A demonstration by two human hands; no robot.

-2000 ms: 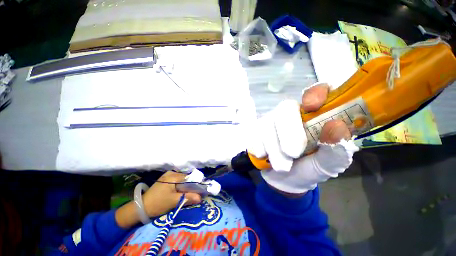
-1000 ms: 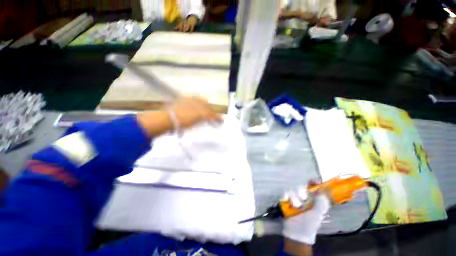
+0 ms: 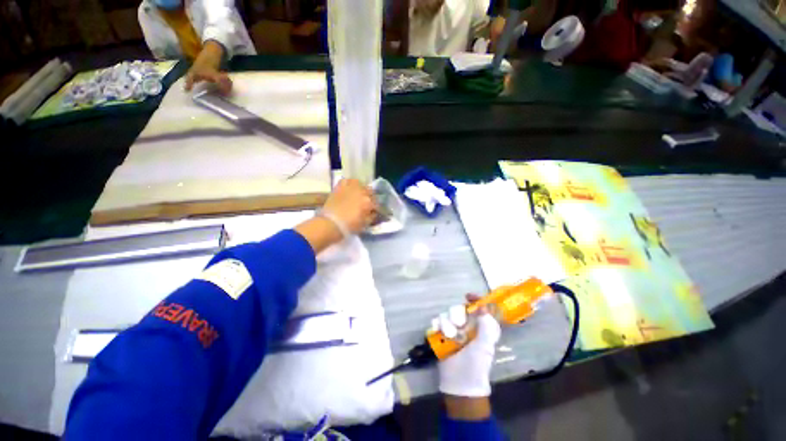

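My right hand [image 3: 468, 349], in a white glove, holds the orange electric screwdriver [image 3: 504, 315], its dark bit pointing lower left over the white padding sheet. My bare left hand [image 3: 352, 207], with a pale bracelet, reaches into the clear screw container [image 3: 390, 209] beside the post; its fingertips are partly hidden, so I cannot tell if it holds screws. One light bar [image 3: 250, 124] lies slanted on the cream foam board [image 3: 237, 207], a thin wire at its near end. Another bar [image 3: 121, 249] lies at the left, and one on the padding [image 3: 327, 405] is partly covered by my left sleeve.
A pale post [image 3: 355, 95] stands behind the screw container. The blue tray [image 3: 428, 191] with white pieces, a white folded sheet [image 3: 500, 237] and a yellow-green printed sheet [image 3: 603, 254] are to the right. Across the dark belt, a person's hand [image 3: 207, 72] touches the slanted bar's far end.
My left hand has left the slanted bar, now on the foam board, and moved to the screw container. My right hand has lowered the screwdriver from near my chest to above the bench.
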